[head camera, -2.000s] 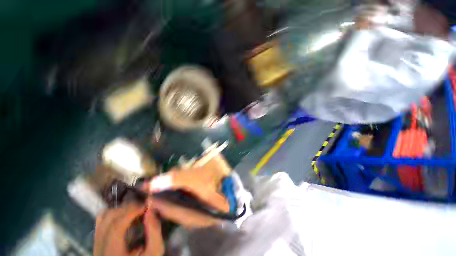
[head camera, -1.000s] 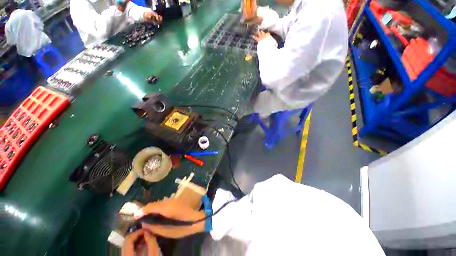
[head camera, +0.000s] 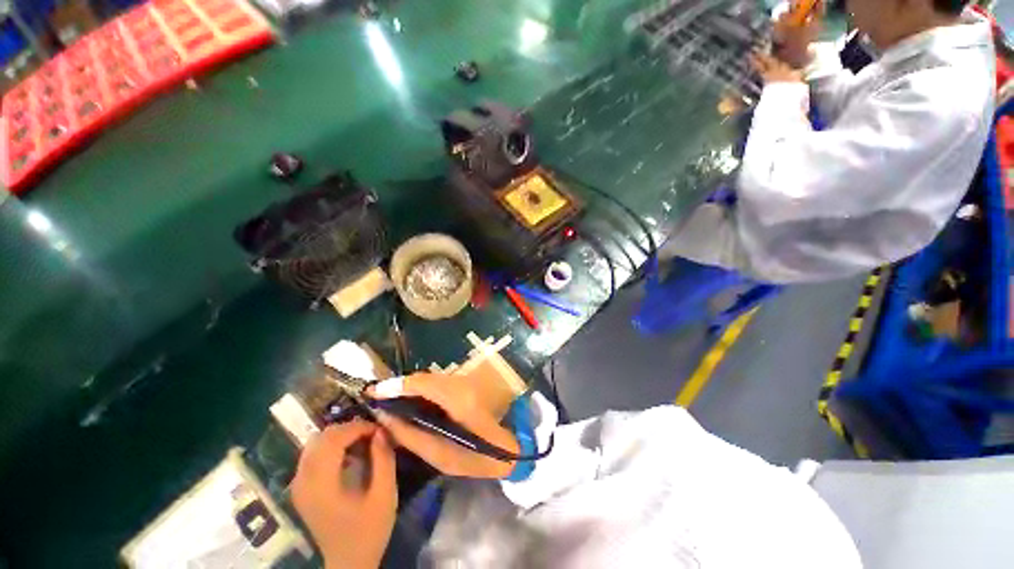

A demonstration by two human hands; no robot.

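Observation:
My right hand, with a blue wristband, holds the black soldering iron like a pen, its tip pointing left over the holding fixture. The brown fixture has pale padded strips and a small dark part between them. My left hand is beside the fixture, thumb and fingertips pinched together at the dark part. Whether they hold solder wire cannot be made out. The taped wooden piece lies partly behind my right hand.
Work board at lower left. Beyond the fixture stand the fume fan, pale block, cream pot, red pen, blue pen and iron stand with yellow sponge. Red tray upper left; a person in white right.
The view was blurred, then cleared and shifted; bench items now sit farther right and the work board shows at lower left. Both hands remain at the fixture, the iron still in my right hand.

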